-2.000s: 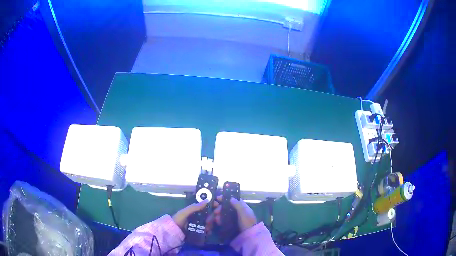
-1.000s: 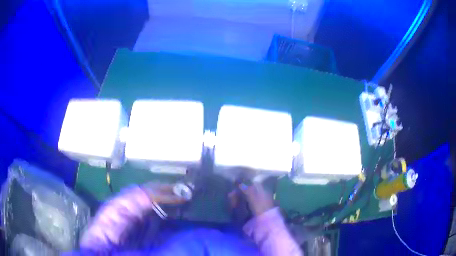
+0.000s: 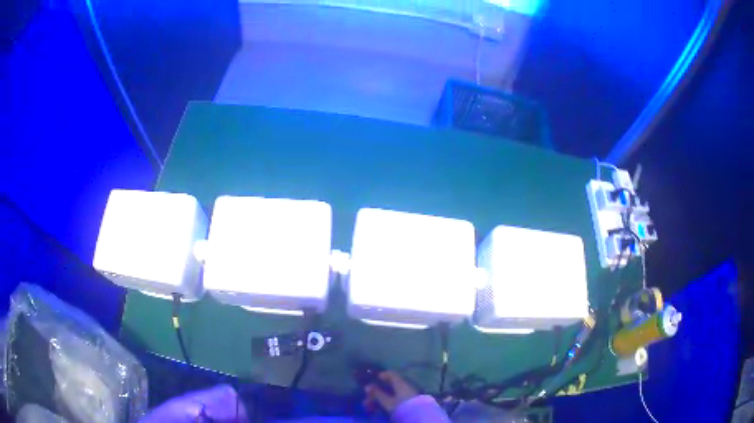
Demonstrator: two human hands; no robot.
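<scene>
Four white box-shaped units stand in a row: far left point(image 3: 147, 240), centre left point(image 3: 267, 250), centre right point(image 3: 411, 263) and far right point(image 3: 537, 275). The remote control with ring point(image 3: 296, 343) lies crosswise below the centre-left unit, untouched, with a black cord beside it. My right hand point(image 3: 388, 390) is low at the near table edge, below the centre-right unit. Its fingers are at a small dark thing point(image 3: 364, 377), too blurred to name, and the grip is unclear. Only my left sleeve point(image 3: 198, 405) shows at the bottom edge; the hand is out of view.
A green table point(image 3: 331, 149) holds the units. A power strip point(image 3: 613, 221) with plugs is at the right corner, a yellow cylinder point(image 3: 641, 335) at the right edge. Black cables point(image 3: 488, 388) tangle along the near edge. Plastic-lined crate point(image 3: 70, 363) lower left; blue basket point(image 3: 496, 116) beyond.
The remote with ring has left my left hand and lies on the table. My left hand has dropped out of view. My right hand has moved down from the centre-right unit to the near edge.
</scene>
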